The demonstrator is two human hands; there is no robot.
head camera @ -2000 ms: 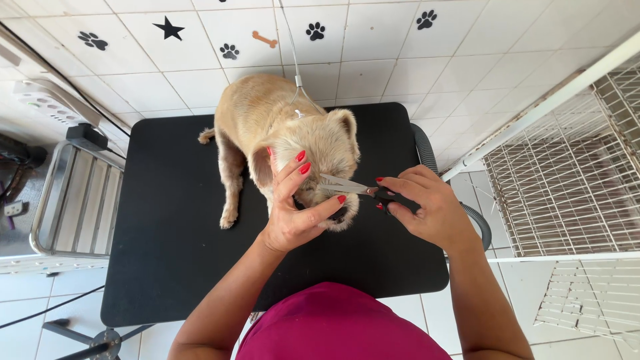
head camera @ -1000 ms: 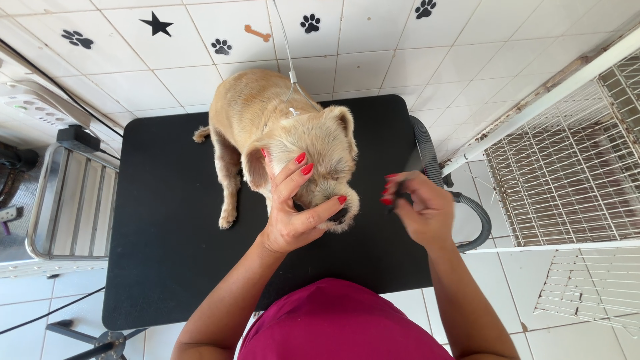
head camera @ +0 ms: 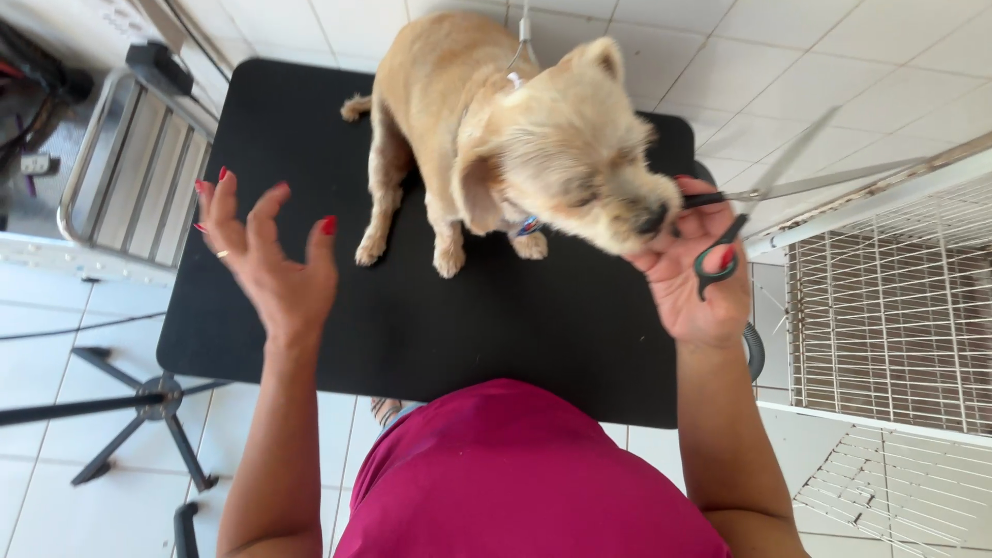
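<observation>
A small tan dog (head camera: 442,85) sits on the black grooming table (head camera: 496,333), its head turned toward the right. White cord of a grooming loop (head camera: 525,35) runs up from its neck, and a small blue item (head camera: 528,225) shows under the neck. My right hand (head camera: 697,271) is palm up at the dog's muzzle, with grooming scissors (head camera: 756,194) held in it; their blades are spread and point up and right, away from the dog. Over the table's left part, my left hand (head camera: 271,256) is raised with fingers apart and nothing in it.
A white wire cage (head camera: 891,325) stands to the right, near a grey hose (head camera: 753,350). White wall tiles (head camera: 775,70) rise behind the table. At the left are a slatted metal step (head camera: 136,170) and a black wheeled stand base (head camera: 159,399) on the floor.
My left hand has let go of the dog's head and moved left. The dog has raised and turned its head toward my right hand, where the scissors now show with blades spread.
</observation>
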